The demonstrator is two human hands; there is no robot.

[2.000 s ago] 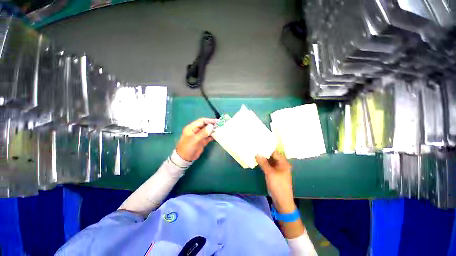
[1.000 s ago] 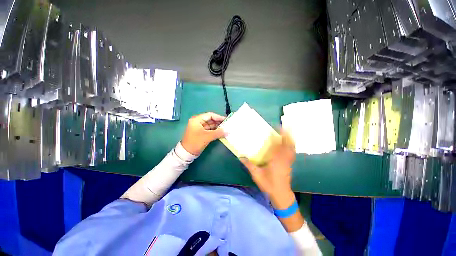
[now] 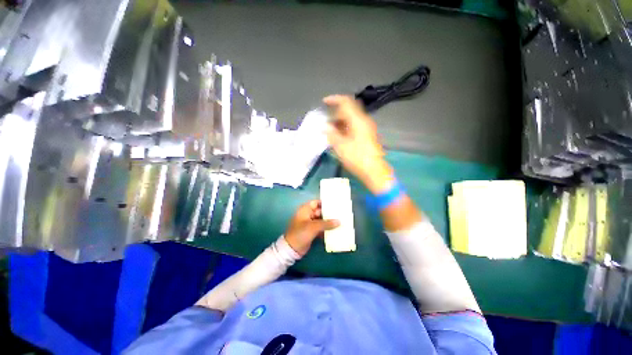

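Note:
My left hand (image 3: 306,226) holds a narrow pale white-yellow block (image 3: 337,215), the covered power adapter assembly, upright over the green bench edge. My right hand (image 3: 353,139) is blurred and stretched over to the inner end of the left silver stack, at a white-faced shield piece (image 3: 294,149); whether its fingers grip the piece I cannot tell. A black coiled cord (image 3: 395,91) lies on the belt beyond my right hand; its near part is hidden. A pile of pale insulating sheets (image 3: 488,218) lies on the green surface to the right.
Silver metal shields (image 3: 152,104) stand in tall stacks on the left. More silver shields (image 3: 575,111) are stacked on the right, with yellow pieces (image 3: 575,222) below them. The dark grey belt (image 3: 277,55) runs beyond the bench edge. Blue bins (image 3: 132,305) show below it.
The sheet around the block now appears as a narrow closed shape in my left hand. My right hand has left it and moved up to the left stack. The view has shifted left.

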